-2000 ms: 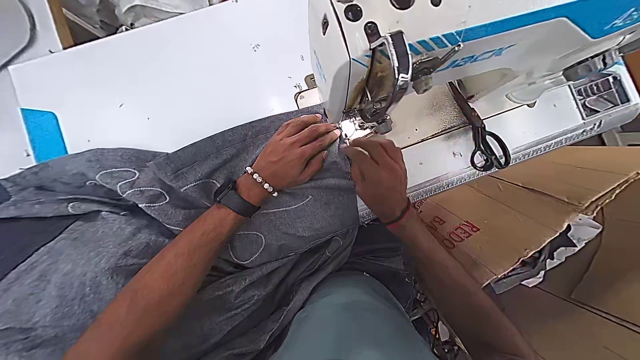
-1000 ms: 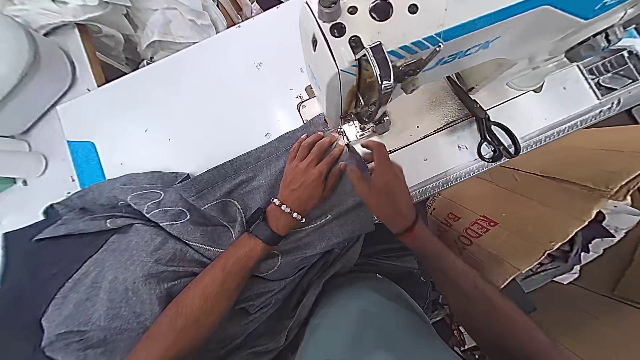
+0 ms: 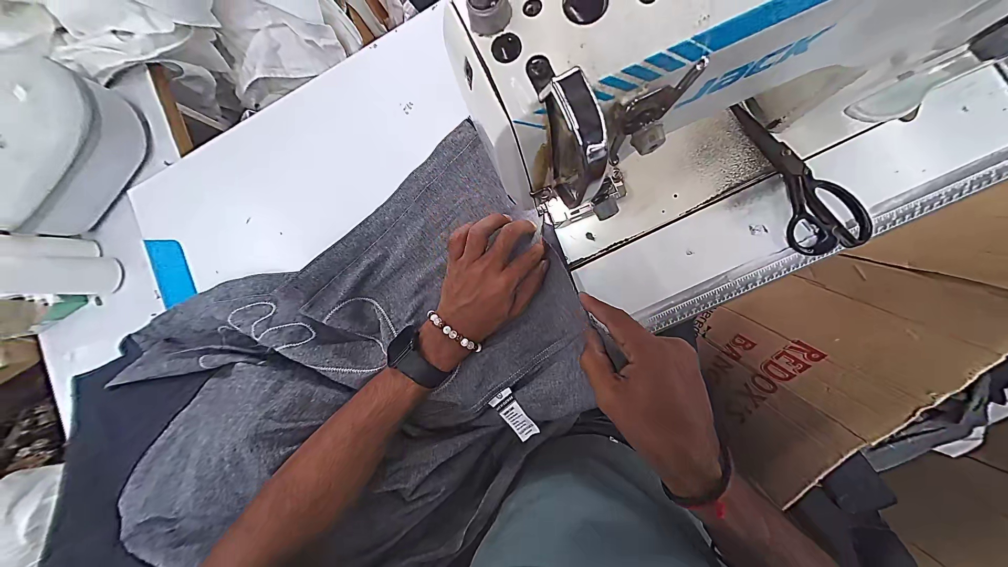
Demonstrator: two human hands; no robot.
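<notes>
A grey fabric garment [image 3: 378, 213] with curved pale stitching lies over the sewing table and my lap. My left hand [image 3: 492, 272] rests on it, fingers bent and pressing the cloth just left of the presser foot [image 3: 571, 211] of a Jack sewing machine [image 3: 504, 87]. Nearer to me, my right hand [image 3: 646, 378] pinches the garment's right edge between thumb and fingers. A white label [image 3: 513, 415] with writing hangs from the cloth between my forearms. Whether the needle is in the cloth cannot be seen.
Black-handled scissors [image 3: 811, 197] lie on the machine bed at the right. A measuring tape strip [image 3: 732, 291] runs along the table's front edge, with cardboard [image 3: 858, 354] below it. White cloth [image 3: 276, 47] is heaped beyond the table [image 3: 315, 165] at the upper left.
My right hand has moved from beside the presser foot toward me along the cloth's edge. More of the garment now lies left of the needle area, and its label has come into view.
</notes>
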